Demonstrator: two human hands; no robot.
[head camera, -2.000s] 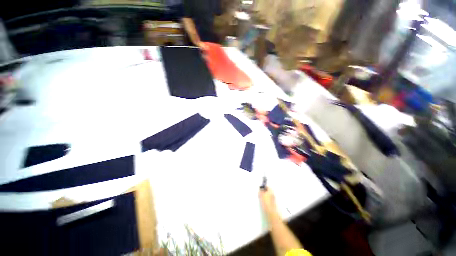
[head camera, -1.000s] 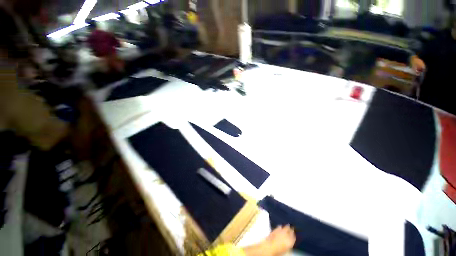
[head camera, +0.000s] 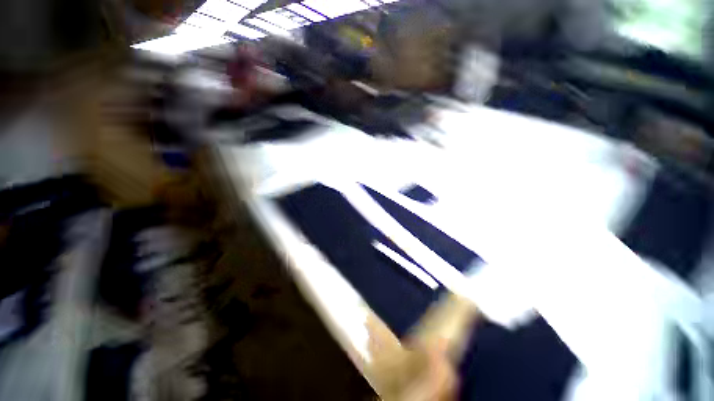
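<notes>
The view is strongly blurred. A dark cloth panel (head camera: 337, 235) lies along the near left table edge, with a pale metal bar (head camera: 405, 265) on it. A long tapered dark piece (head camera: 423, 228) lies beside it, and a small dark piece (head camera: 420, 193) lies beyond. A skin-toned blur at the bottom centre looks like my left hand (head camera: 419, 372), beside a folded dark piece (head camera: 513, 360). Its fingers and any hold on the cloth cannot be made out. My right hand is not in view.
The white table (head camera: 548, 211) runs away to the back, with dark cloth (head camera: 286, 128) at its far left end. A large dark piece (head camera: 665, 215) lies at the right. Blurred shelves and bundles (head camera: 160, 313) stand below the left table edge.
The view has swung left since the first frame. The panel and bar now show right of where they were one second ago, and the hand at the bottom is more blurred.
</notes>
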